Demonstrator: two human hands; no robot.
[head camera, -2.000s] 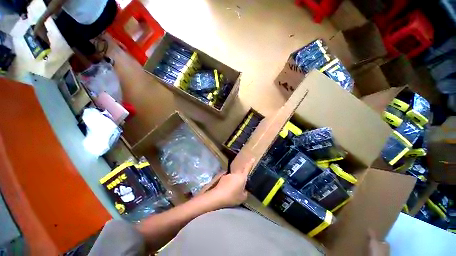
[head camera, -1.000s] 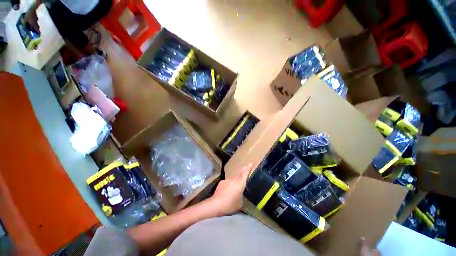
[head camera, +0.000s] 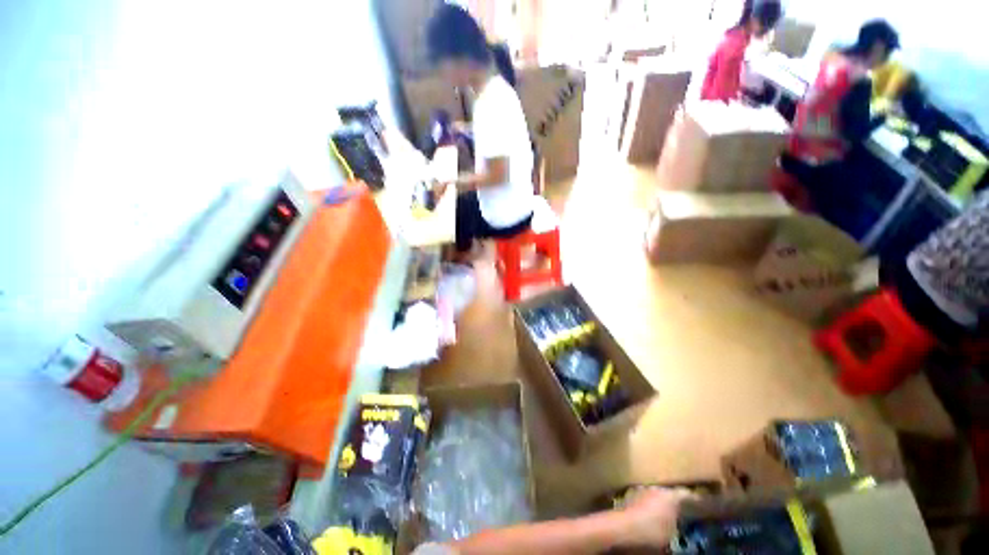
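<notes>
My left hand (head camera: 653, 514) is at the bottom edge of the view, at the left side of an open brown carton, and grips its wall; the fingers are blurred. Black boxes with yellow bands (head camera: 748, 531) lie in this carton, which is largely cut off by the frame. A carton flap (head camera: 881, 520) stands at its right. My right hand is out of the picture.
An orange machine (head camera: 309, 325) with a grey-beige control box (head camera: 206, 271) stands left. Bagged boxes (head camera: 380, 444), a carton of clear film (head camera: 474, 472) and another box-filled carton (head camera: 580, 369) stand ahead. A person (head camera: 501, 152) sits on a red stool (head camera: 529, 260); others sit right.
The view has tilted up and turned left, bringing the control box and people into sight. The near carton has shifted down in the picture, and my right hand has left it.
</notes>
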